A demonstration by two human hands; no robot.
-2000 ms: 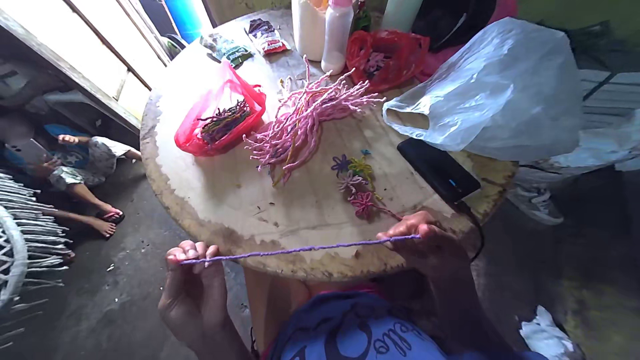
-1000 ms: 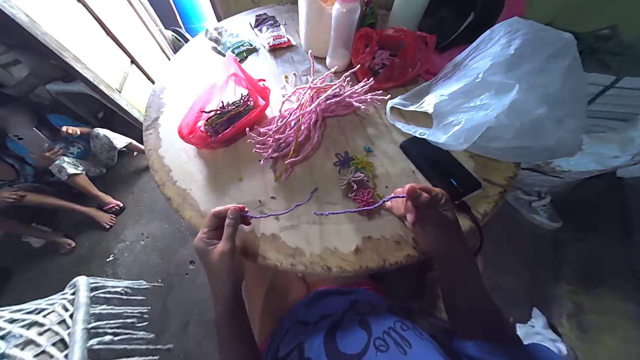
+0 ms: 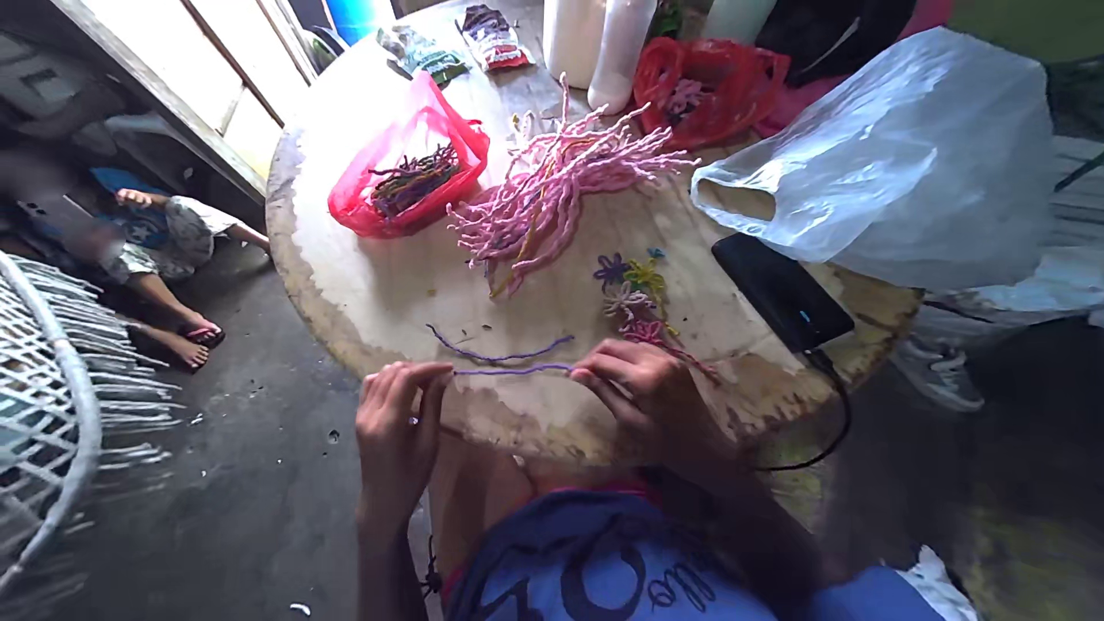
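Observation:
Near the front edge of the round table, my left hand point(image 3: 404, 414) pinches one end of a short purple twisted cord point(image 3: 513, 372), and my right hand point(image 3: 638, 392) pinches its other end. The cord is stretched nearly level between them. Just beyond it a second purple cord point(image 3: 500, 357) lies curved on the tabletop. Small cord flowers point(image 3: 628, 300) in purple, yellow, pale pink and dark pink lie beyond my right hand. Farther back is a loose bundle of pink twisted cords point(image 3: 561, 190), with a red plastic bag point(image 3: 410, 185) of dark cords to its left.
A black power bank or phone point(image 3: 780, 293) with a cable lies right of the flowers. Behind it stands a white plastic bag point(image 3: 897, 164). Bottles point(image 3: 621, 52), packets point(image 3: 493, 39) and another red bag point(image 3: 711, 90) are at the back. A person sits on the floor at left, beyond a corded chair point(image 3: 82, 405).
The long purple cord stretched between my hands became two pieces, one in each hand. Now one piece lies on the table and both hands hold the other, closer together.

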